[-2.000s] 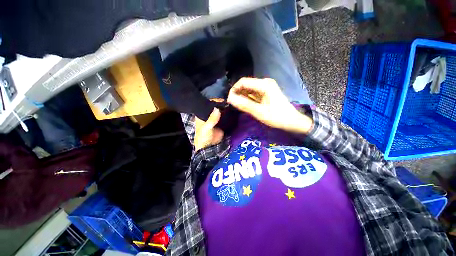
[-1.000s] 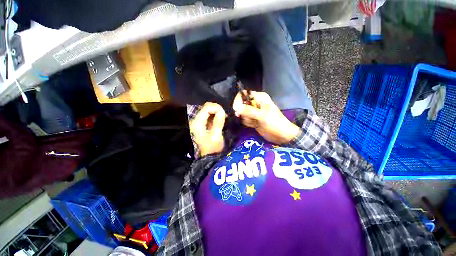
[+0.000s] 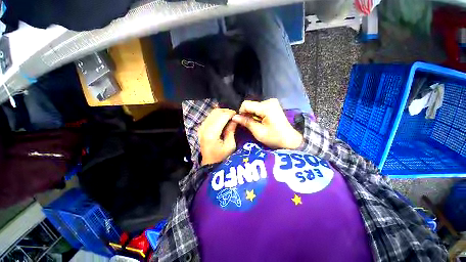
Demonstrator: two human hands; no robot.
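Black fabric (image 3: 204, 69) lies over my lap, with a thin pale-yellow loop of thread on it. My left hand (image 3: 217, 134) is just below its lower edge, fingers curled. My right hand (image 3: 271, 123) is beside it, and the fingertips of both hands meet. Whatever is pinched between them is too small to make out. A small dark tool with a yellowish part (image 3: 257, 118) shows partly inside my right hand, mostly hidden by the fingers.
A pale table edge (image 3: 97, 43) crosses above my lap. A yellow-brown box (image 3: 133, 71) with a grey part sits beneath it. A blue crate (image 3: 368, 120) holding pale scrap stands at right. Dark cloth (image 3: 133, 174), maroon cloth (image 3: 36, 158) and another blue crate (image 3: 84, 217) are at left.
My hands worked at the fabric's lower edge, then came apart, with the dark tool showing at my right fingertips. Now the fingertips meet and the tool sits inside my right hand.
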